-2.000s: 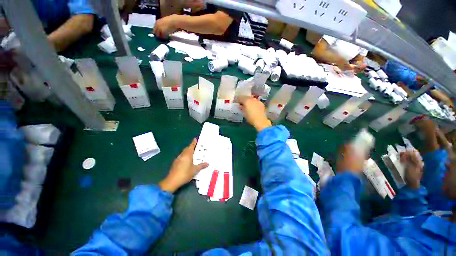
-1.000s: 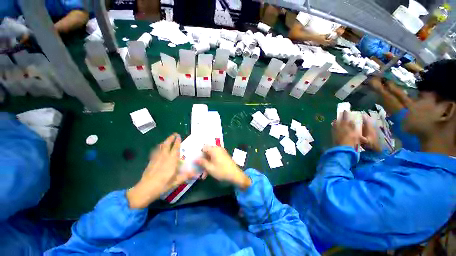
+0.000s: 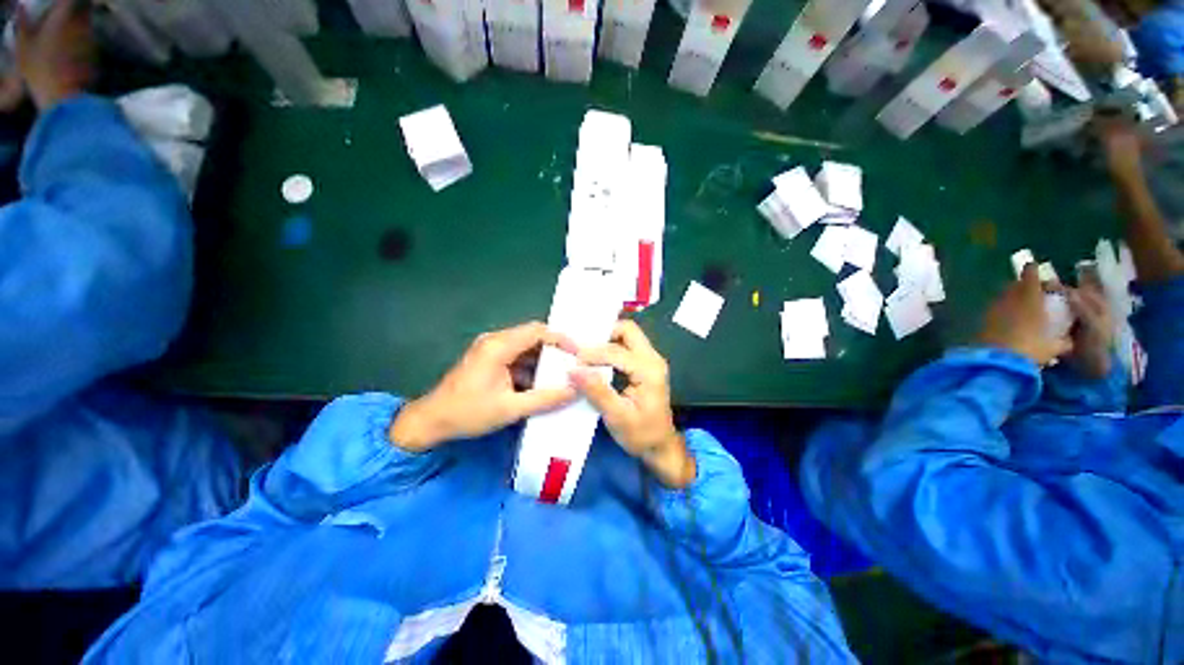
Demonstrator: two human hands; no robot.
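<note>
A white carton [image 3: 561,413] with a red block at its near end is held between my two hands, in front of my chest at the bench edge. My left hand [image 3: 487,386] grips its left side. My right hand [image 3: 632,394] grips its right side, and the fingertips of both hands meet on its top face. Closed cartons [image 3: 601,195] lie side by side just beyond the held one, a red block showing on the right one. Loose folded leaflets [image 3: 858,296] are spread right of centre. A single leaflet [image 3: 699,309] lies closer to my right hand.
A small leaflet stack [image 3: 436,147] and a white disc [image 3: 296,188] lie on the dark green bench [image 3: 338,312] to the left. Standing cartons [image 3: 569,42] line the far side. A metal post base [image 3: 318,92] is at far left. Workers in blue sleeves are on both sides.
My view has tilted down. Two seconds ago my right hand reached to the standing row; now both hands hold one carton near my body. The closed cartons lie beyond it.
</note>
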